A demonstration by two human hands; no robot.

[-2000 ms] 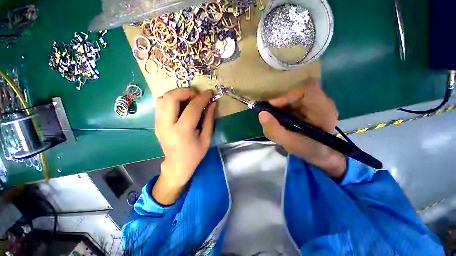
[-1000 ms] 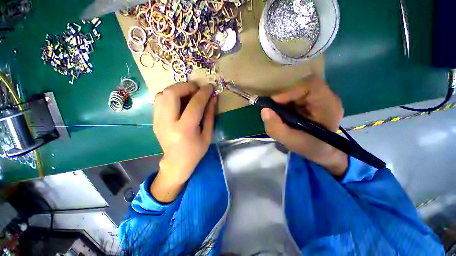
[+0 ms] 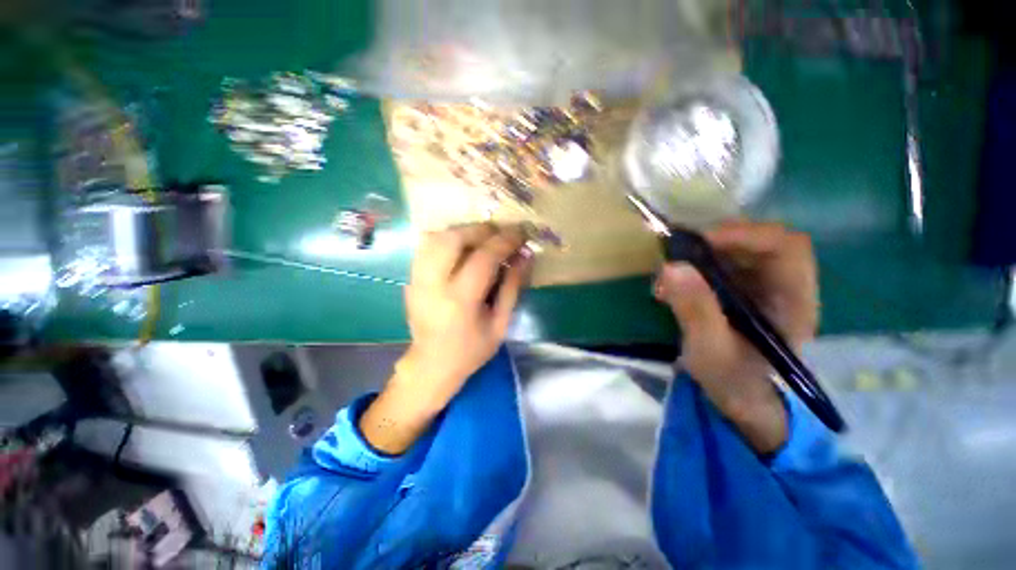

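The picture is blurred. My right hand (image 3: 746, 323) grips the black soldering iron (image 3: 752, 323); its metal tip points up and left, beside the white round tub (image 3: 758, 167) of glittering silver material. My left hand (image 3: 462, 295) is at the front of the tan board (image 3: 602, 251), fingers bent together. The thin solder wire (image 3: 318, 267) runs from the left into this hand. Small bits (image 3: 543, 236) show at its fingertips; whether they are held cannot be told. The heap of copper rings and small parts (image 3: 479, 150) lies on the board beyond my left hand.
A shiny spool (image 3: 139, 239) stands in a bracket at left. A pile of small components (image 3: 284, 123) and a few coil-like pieces (image 3: 362, 223) lie on the green mat (image 3: 267, 206). The clear plastic hood (image 3: 535, 56) overhangs the heap's far side. A thin silver tool (image 3: 915, 167) lies at right.
The camera view has shifted, so the bench shows lower and further right. The iron's tip has moved right, away from my left fingertips, to beside the tub. My left hand stays by the heap.
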